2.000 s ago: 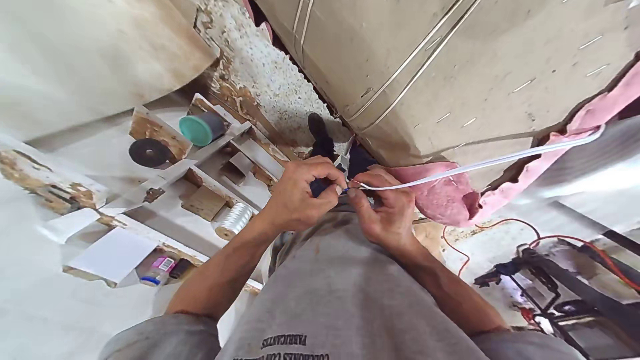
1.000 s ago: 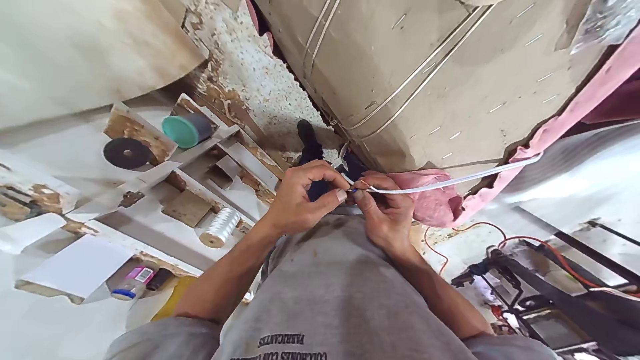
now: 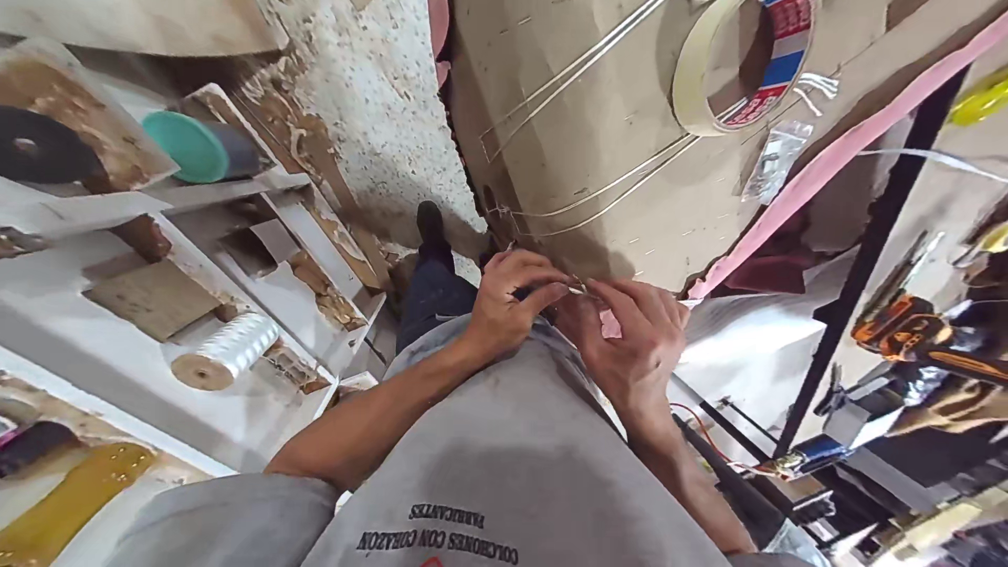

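Close to my waist, my left hand [image 3: 516, 303] pinches one end of a thin white cord [image 3: 579, 290] between thumb and fingers. My right hand [image 3: 634, 335] grips the same cord a short way to the right, its fingertips almost touching the left ones. A bit of pink fabric [image 3: 610, 324] shows by the right palm. Beyond the hands lies a large panel covered in beige material [image 3: 583, 157], with thin white cords on it and a pink fabric edge [image 3: 787, 205] along its right side.
A roll of masking tape [image 3: 693, 71] and a small clear plastic bag [image 3: 778, 161] rest on the beige panel. At left, a white wooden shelf unit [image 3: 228, 189] holds a spool of white thread [image 3: 224, 350] and a teal-ended spool [image 3: 185, 147]. An orange and black tool [image 3: 902, 327] lies at right.
The masking tape roll and the tool at right have come into view as the view shifted. Both hands stay close together at the waist on the white cord.
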